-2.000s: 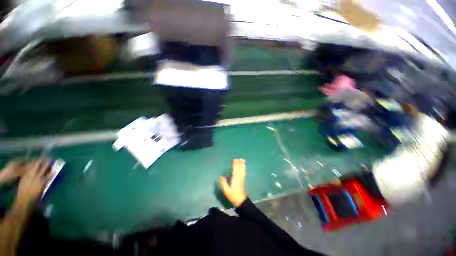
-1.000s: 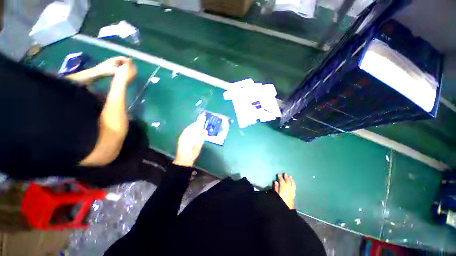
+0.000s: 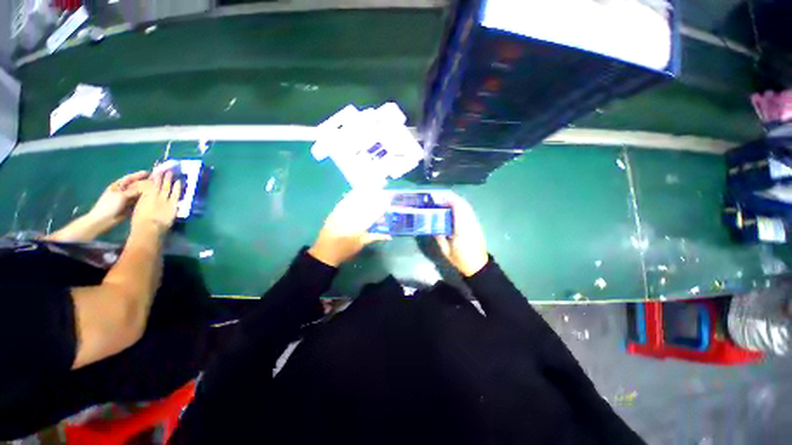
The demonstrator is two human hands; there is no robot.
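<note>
A small blue and white retail box point(image 3: 413, 215) is held between my two hands over the green bench, near its front edge. My left hand point(image 3: 349, 228) grips its left end, and the hand looks washed out by glare. My right hand point(image 3: 465, 236) grips its right end. The box's phone picture side seems to face up; fine print is too blurred to read. White printed sheets point(image 3: 375, 149) lie just beyond my left hand. A tall stack of dark blue cartons point(image 3: 521, 96) stands behind and to the right, with a pale top.
At left another person's hands point(image 3: 155, 198) hold a blue and white box point(image 3: 193, 187). A clear plastic bag point(image 3: 84, 106) lies at the bench's back left. Blue cartons point(image 3: 754, 187) sit far right. A red stool point(image 3: 686, 334) stands on the floor at right, part of another at lower left.
The view has turned to the right. My right hand has come up from the bench edge onto the box, which only my left hand held a second ago.
</note>
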